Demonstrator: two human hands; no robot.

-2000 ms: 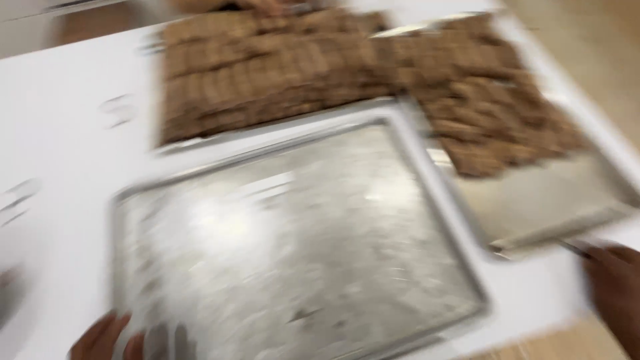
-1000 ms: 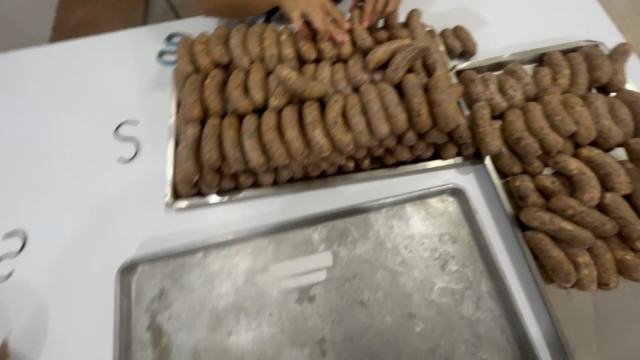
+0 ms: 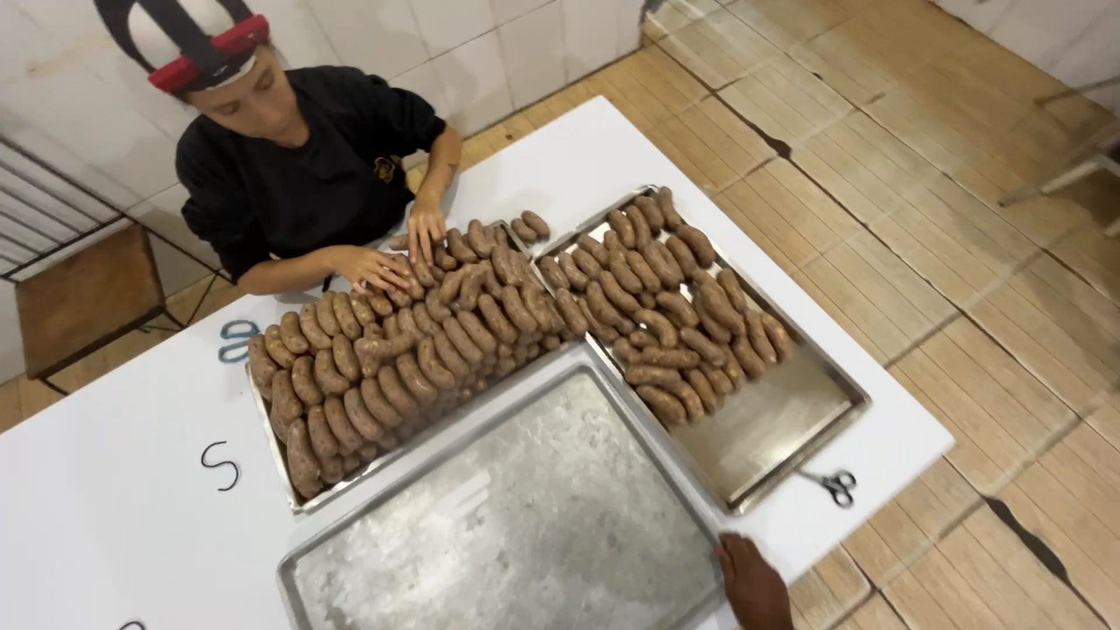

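At the bottom right, my right hand (image 3: 752, 582) holds the right edge of a bare metal tray (image 3: 499, 507); some of its fingers are hidden. My left hand is out of view. Just beyond the bare tray, a metal tray (image 3: 278, 455) carries sausages (image 3: 394, 389) stacked in rows. To its right lies another tray (image 3: 840, 372) with a looser layer of sausages (image 3: 661, 324) over its far part and bare metal at its near end. Black-handled scissors (image 3: 831, 486) rest by this tray's near edge, a little above my right hand.
Across the white table (image 3: 122, 490), a person (image 3: 297, 166) in a cap and dark shirt touches the stacked sausages with both hands. Blue-handled scissors (image 3: 236, 341) and an S-shaped hook (image 3: 220, 465) lie left of the stack. A brown-seated chair (image 3: 87, 293) stands at far left.
My left hand, at the bare tray's lower left two seconds ago, is out of view. My right hand is now at that tray's right edge. The view has swung to show more of the room.
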